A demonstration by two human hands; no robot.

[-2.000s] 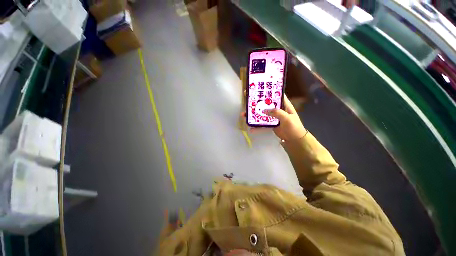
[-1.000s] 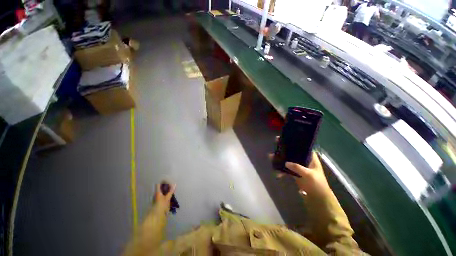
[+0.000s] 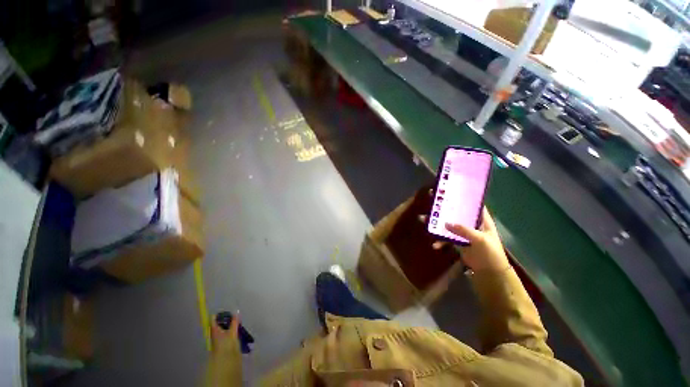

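A large smartphone (image 3: 460, 195) with a lit pink screen is held upright in my right hand (image 3: 481, 240), my thumb over the lower part of the screen. A column of small dark marks or icons shows along the left side of the screen. My left hand (image 3: 225, 332) hangs low over the floor at the lower left, closed around a small dark object (image 3: 225, 320) that I cannot make out. A dark part of it sticks out to the right of the hand.
An open brown carton (image 3: 386, 264) stands on the floor beside the green bench (image 3: 424, 143) on the right. Stacked cartons (image 3: 155, 253) with sheets on top stand at left. A yellow line (image 3: 202, 302) runs on the floor. My shoe and dark trouser leg show below.
The smartphone's screen, dark a second ago, is lit pink again. The view has moved forward along the aisle, so the open carton and stacked cartons appear nearer.
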